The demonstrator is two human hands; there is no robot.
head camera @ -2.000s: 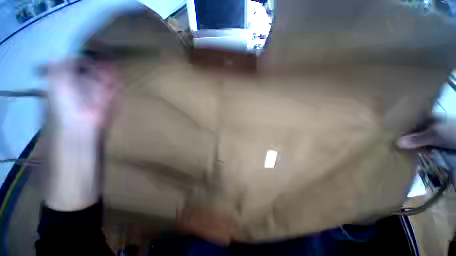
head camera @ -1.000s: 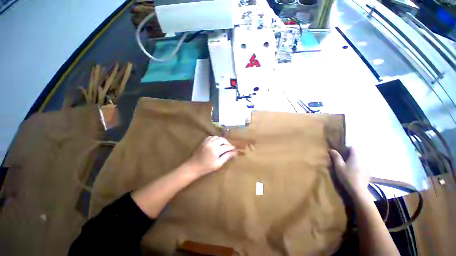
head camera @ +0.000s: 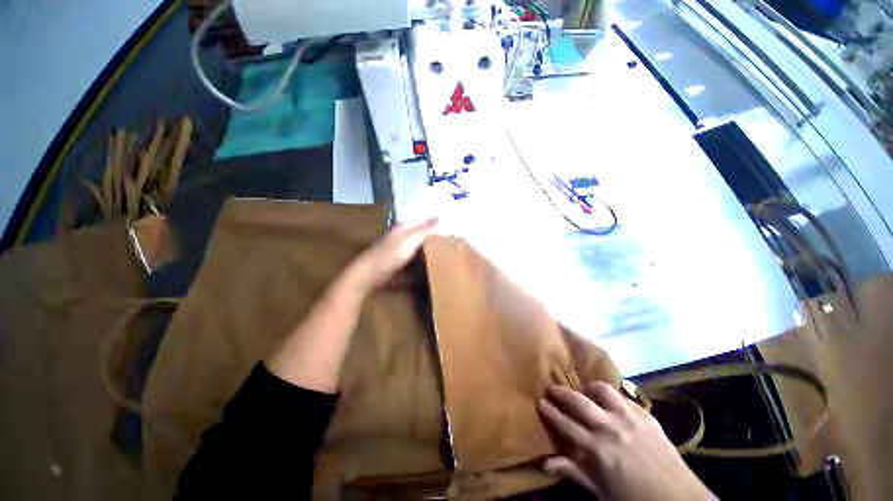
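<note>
A brown bag body [head camera: 284,274] lies in front of the machine, its right part folded over and showing a smoother orange-brown face [head camera: 490,352]. My left hand [head camera: 387,259] lies on the bag's upper edge with fingers extended, just below the needle area [head camera: 450,186]; whether it pinches cloth is hidden. My right hand [head camera: 612,440] holds bunched cloth at the lower right of the fold. The white sewing machine head [head camera: 460,108] with a red three-diamond logo stands ahead.
Brown straps [head camera: 147,161] and another brown bag [head camera: 69,342] lie at the left. A teal cloth [head camera: 279,108] lies behind. Small snips [head camera: 586,204] with a dark cord lie on the white plate [head camera: 627,284]. Strap loops [head camera: 774,372] curve at the right.
The bag's right part has been folded over to the left, and the white label is no longer visible. My right hand has moved down and left. The machine appears further left.
</note>
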